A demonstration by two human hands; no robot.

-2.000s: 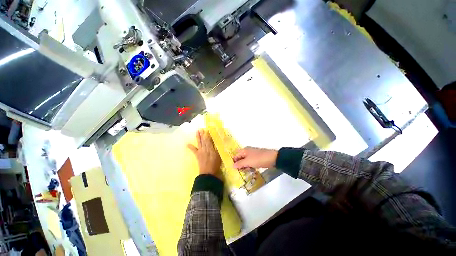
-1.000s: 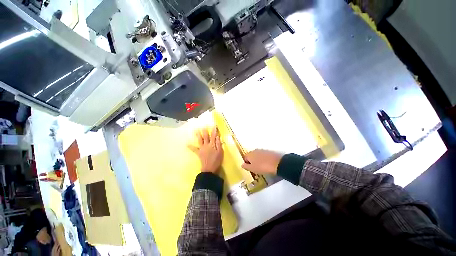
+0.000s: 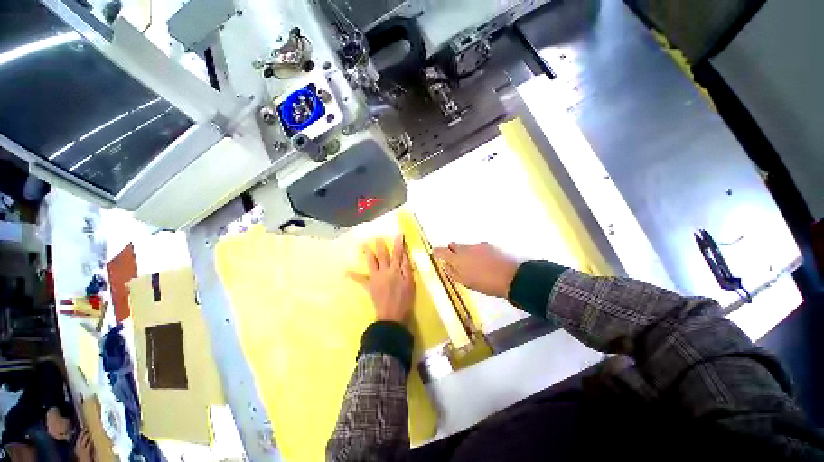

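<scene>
A yellow garment panel [image 3: 289, 334] lies on the machine bed, its upper edge by the dark grey machine head [image 3: 351, 185]. A narrow brass-coloured bar [image 3: 459, 307] with a squarish bracket at its near end lies along the panel's right side, with a yellow strip along it. My left hand [image 3: 390, 281] lies flat on the panel, fingers spread, left of the bar. My right hand [image 3: 476, 267] is at the bar's right side, fingertips near its upper part; whether it pinches anything is unclear.
A white template plate with a yellow side strip [image 3: 551, 198] lies to the right. Black thread snips [image 3: 718, 263] lie on the metal table. A control screen [image 3: 77, 113] stands at upper left. A tan panel [image 3: 203, 361] with a dark brown square lies at left. A person's hand [image 3: 84, 444] shows at lower left.
My right hand has moved up along the bar from near the bracket. The bar's slot and bracket show more plainly. My left hand stays flat on the panel. The view has shifted slightly.
</scene>
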